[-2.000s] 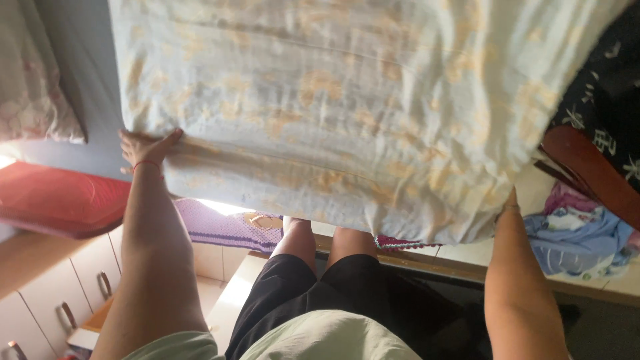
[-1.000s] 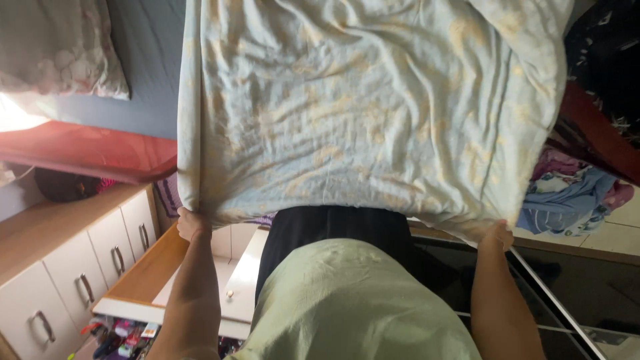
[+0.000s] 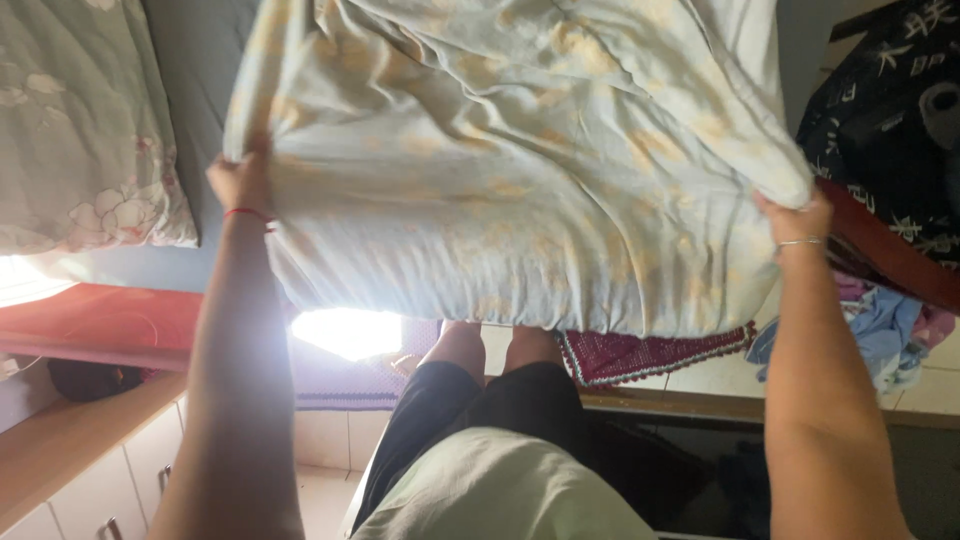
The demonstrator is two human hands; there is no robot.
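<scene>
A pale blanket [image 3: 510,172] with yellow patches is stretched between my two hands, wrinkled across its middle and hanging down over my shins. My left hand [image 3: 244,180], with a red cord at the wrist, grips its left side. On the other side my right hand [image 3: 799,217], wearing a thin bracelet, is closed on a bunched fold of the right edge. The fingertips of both hands are partly hidden by the cloth. Beyond the left hand lies a floral pillow [image 3: 90,150] on a grey sheet [image 3: 191,82].
White cabinets [image 3: 112,480] with a wooden top [image 3: 90,450] and a red cover [image 3: 105,319] are at the left. Purple [image 3: 345,386] and maroon [image 3: 637,356] crocheted mats lie on the floor. Crumpled clothes [image 3: 885,330] and a black printed cloth [image 3: 885,120] are at the right.
Both hands have moved forward, away from my body, with the blanket in them. One second ago its near edge was against my shorts; now my knees and the maroon mat show beyond them.
</scene>
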